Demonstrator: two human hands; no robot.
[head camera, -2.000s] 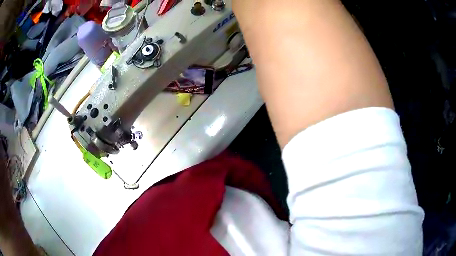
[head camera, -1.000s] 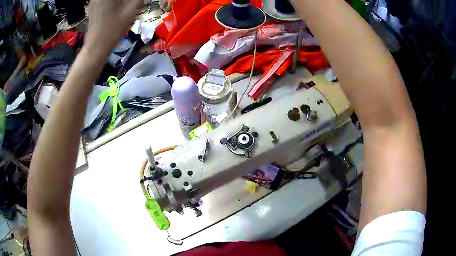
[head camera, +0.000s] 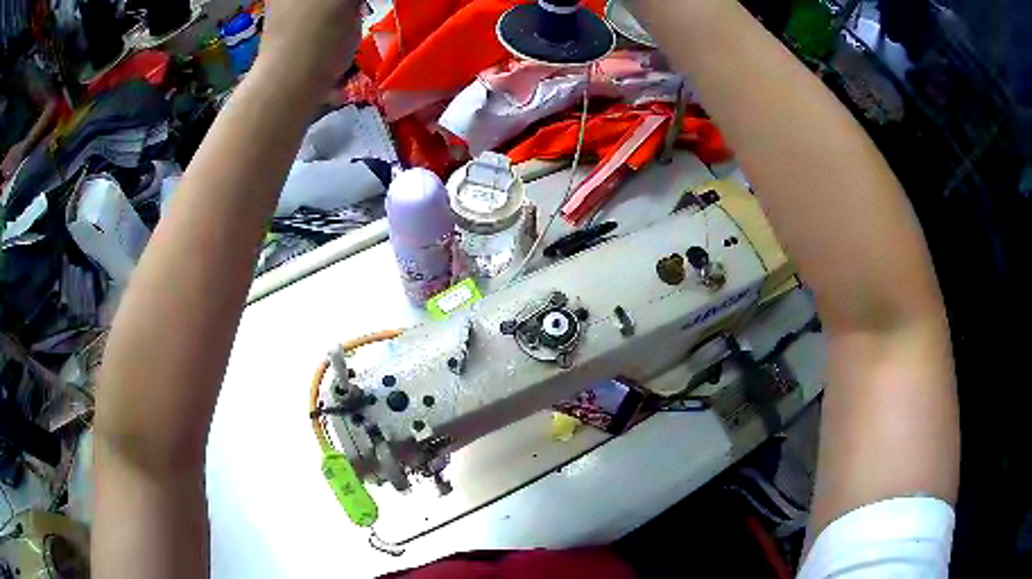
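Note:
My left forearm reaches up the left side. My left hand (head camera: 311, 28) is at the top edge, cut off, so its fingers and any hold are hidden. My right arm reaches up the right side and its hand is beyond the top edge. Between them, the thread stand's dark, white-rimmed disc (head camera: 543, 40) shows at the top, with the base of a navy thread cone (head camera: 558, 14) on it, its upper part cut off. A pale line hangs from there toward the white-cream sewing machine (head camera: 498, 368). A lime-green tag (head camera: 349, 489) hangs by the needle end.
A lilac-white bottle (head camera: 420, 232) and a clear jar (head camera: 489, 215) stand behind the machine. Orange-red fabric pieces (head camera: 453, 45) and grey fabric (head camera: 328, 187) lie behind the white table (head camera: 266, 452). A smartphone (head camera: 611, 404) is under the machine arm. Dark red cloth (head camera: 532, 563) shows at the bottom.
The view has swung up toward the thread stand since the earliest frame. Both arms are now raised. Over the last second my left arm has moved slightly right, covering the green tie.

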